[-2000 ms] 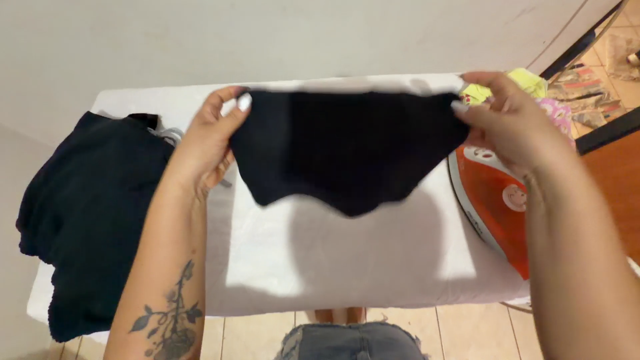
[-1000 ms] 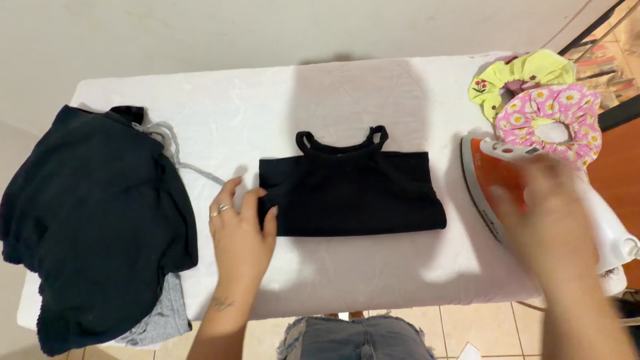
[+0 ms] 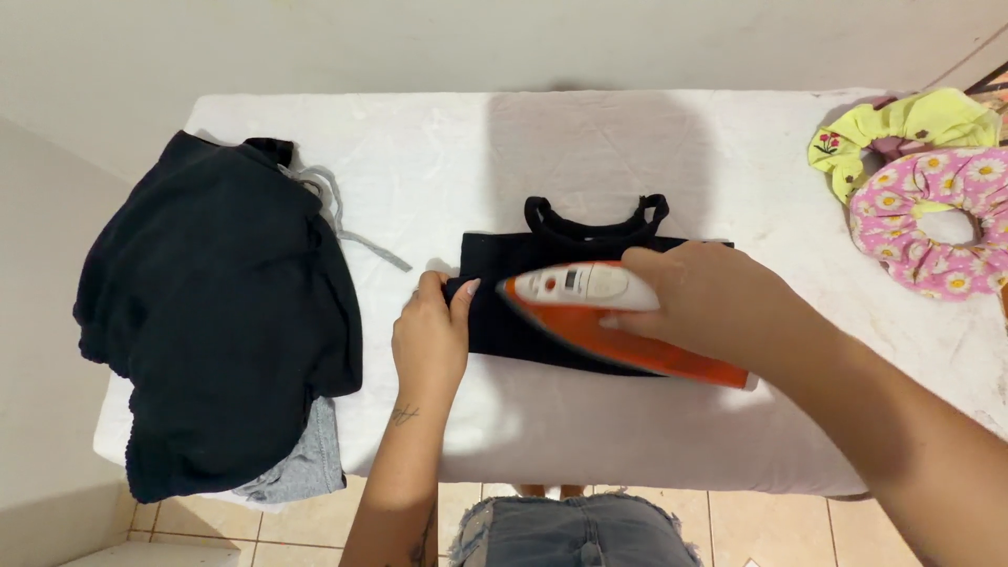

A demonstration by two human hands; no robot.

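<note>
A black garment with thin straps (image 3: 492, 327) lies folded on the white cloth-covered table (image 3: 409, 142), its straps toward the wall. My left hand (image 3: 431, 327) pinches the left edge of the garment between thumb and fingers. Gripped by its handle in my right hand (image 3: 693, 303), an orange and white clothes iron (image 3: 583, 315) rests over the middle and right of the garment, its tip pointing left toward my left hand. The iron's soleplate is hidden, and so is part of the fabric beneath it.
At the left lies a pile of black clothing (image 3: 220, 315), with a grey drawstring (image 3: 370, 248) trailing from it and grey fabric (image 3: 303, 465) underneath. A yellow scrunchie (image 3: 850, 138) and a pink daisy-print scrunchie (image 3: 898, 236) lie at the far right. A wall borders the back.
Two seconds ago both hands held the black garment up; then it lay on the table. My right hand has taken the iron from the right side onto it. My left hand now pinches its edge.
</note>
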